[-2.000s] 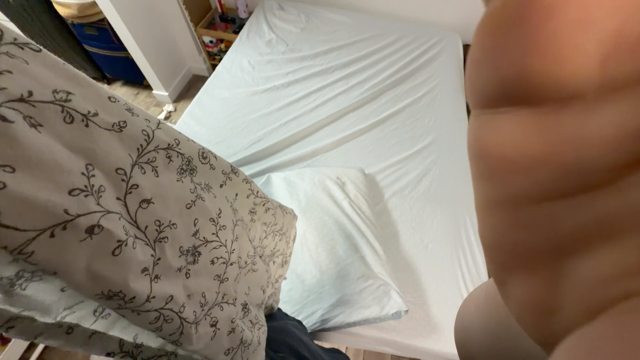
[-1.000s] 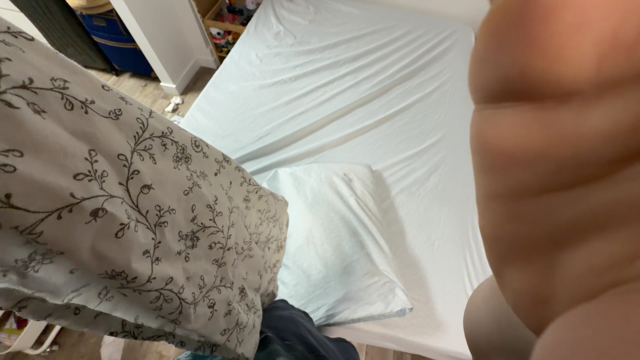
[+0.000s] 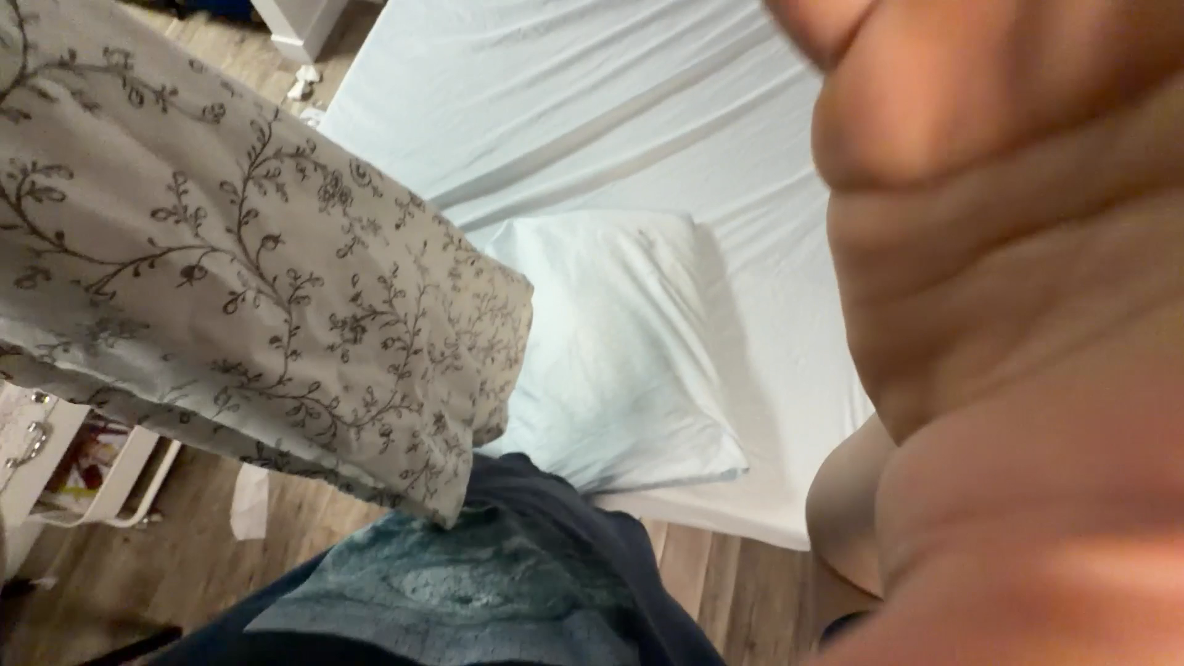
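My right hand (image 3: 999, 305), very near the camera and blurred, fills the right side; its full shape and anything it may hold are not visible. My left hand is not in view. A light cloth with a dark vine-and-flower print (image 3: 277, 268) spans the left side, partly covering a pale pillow (image 3: 601, 351). That pillow lies on the near end of a mattress with a wrinkled white fitted sheet (image 3: 573, 92). What holds up the printed cloth is out of sight. Below its lower end shows my dark top with a teal-grey print (image 3: 462, 583).
A white shelf or cart (image 3: 120, 472) with small items stands at the lower left, a white scrap (image 3: 250, 502) on the wood floor (image 3: 194, 555) beside it. White furniture (image 3: 301, 23) stands at the upper left, with a small crumpled white thing (image 3: 303, 83) on the floor near it.
The view has tilted down, showing more of my clothing and the floor. The printed cloth still hangs on the left, and my right hand still fills the right side.
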